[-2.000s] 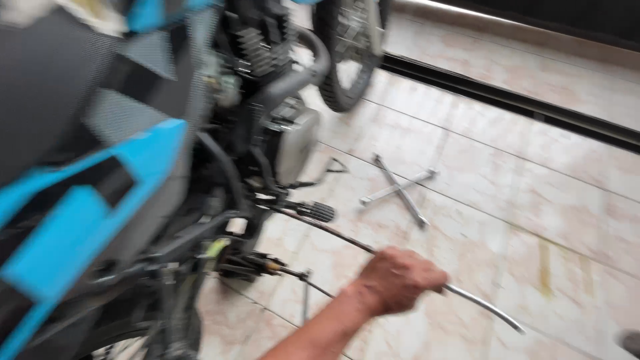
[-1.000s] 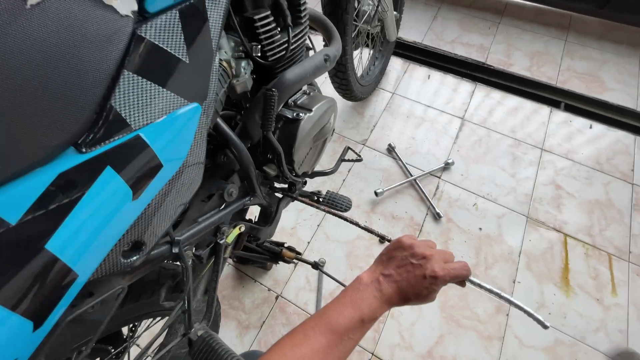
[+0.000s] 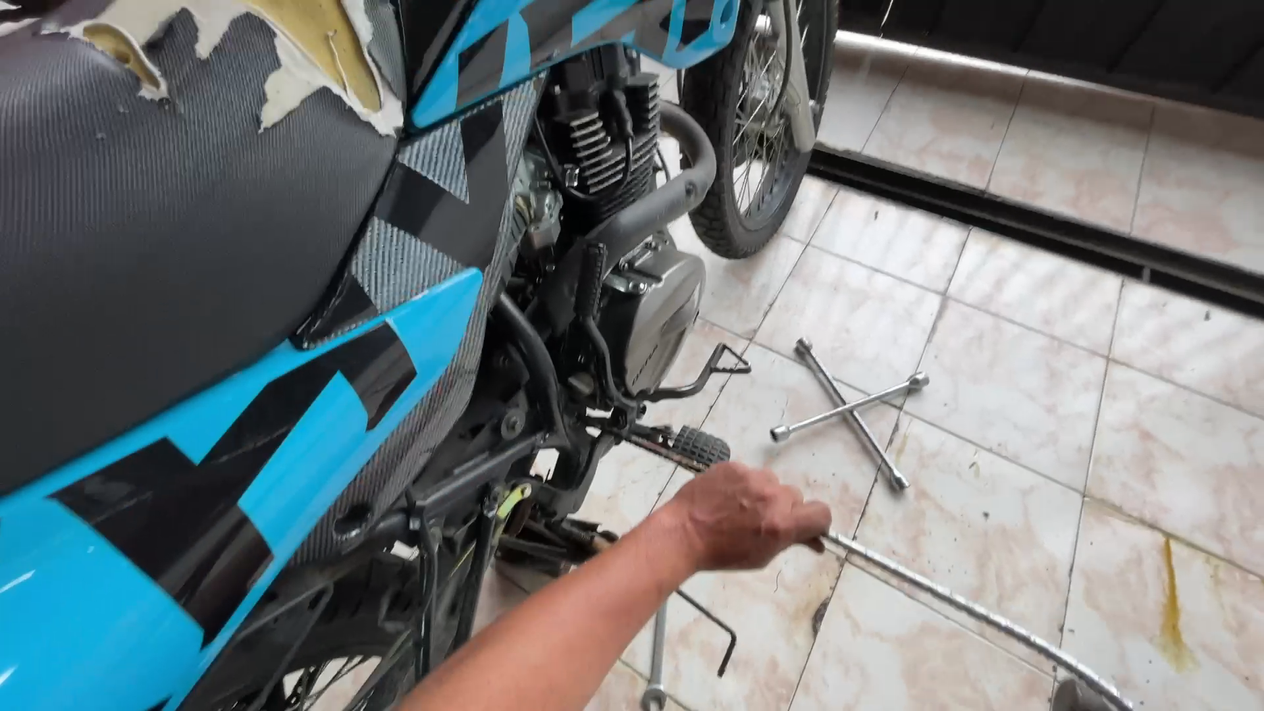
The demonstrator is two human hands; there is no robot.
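My left hand [image 3: 755,518] is closed around a long metal bar [image 3: 948,597], just beside the ridged foot pedal [image 3: 701,446] of a blue and black motorcycle [image 3: 296,425]. From my fist the bar runs up-left to the lower frame below the engine [image 3: 657,316], where its inner end is hidden. Its bright outer part slopes down to the lower right, above the floor. A four-way lug wrench [image 3: 847,408] lies on the tiles ahead of my hand. Behind my forearm are a thin black bent rod [image 3: 719,627] and a metal wrench [image 3: 657,652], partly covered. My right hand is out of view.
The motorcycle fills the left side, with a torn seat [image 3: 197,197] and a front wheel [image 3: 760,128] at the top. A dark floor channel [image 3: 987,212] crosses the tiles at the upper right. Yellowish stains [image 3: 1172,612] mark the right tiles.
My left hand has slid along the bar towards the motorcycle and is now beside the foot pedal. The bar and the lug wrench have not plainly moved.
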